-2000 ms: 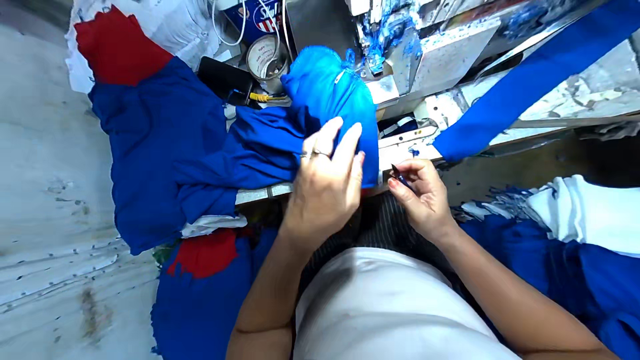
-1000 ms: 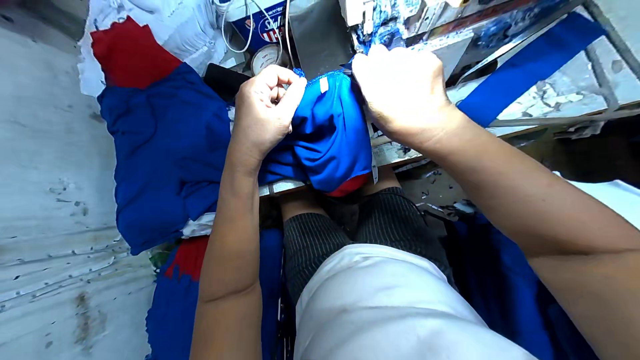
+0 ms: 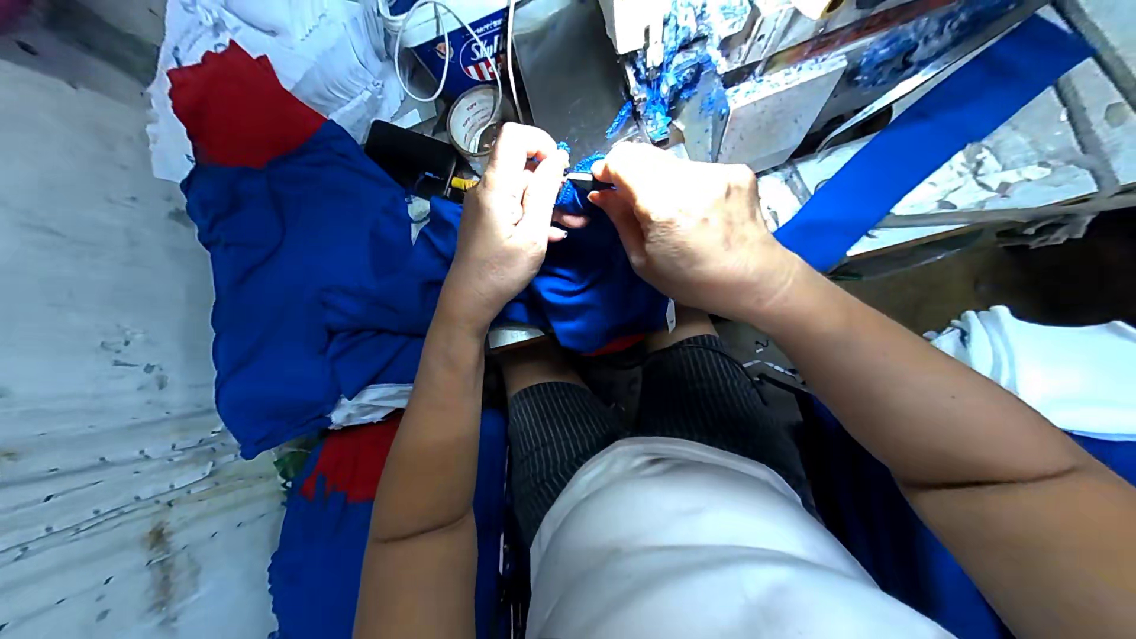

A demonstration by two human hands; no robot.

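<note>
Blue fabric [image 3: 590, 288] with a bit of red at its lower edge hangs over the table edge in front of me. My left hand [image 3: 515, 213] pinches the fabric's upper edge between thumb and fingers. Close on its right, my right hand [image 3: 679, 222] grips a small dark tool with a thin metal tip [image 3: 581, 177], its tip at the blue edge between both hands. What kind of tool it is cannot be told. Just beyond the hands stands a sewing machine [image 3: 661, 80], with blue thread and lint around its needle area.
A blue garment piece with a red end [image 3: 275, 231] lies on the left. Behind it are white cloth [image 3: 293, 53], a tape roll [image 3: 475, 120] and a black object [image 3: 408, 155]. A blue strip [image 3: 932, 142] crosses the table at right. White folded cloth [image 3: 1047, 368] lies at lower right.
Two seconds ago my left hand lay flat on the blue fabric, with my right hand beside it near the table edge. Both have moved up to the fabric's top edge, and since one second ago they have come together.
</note>
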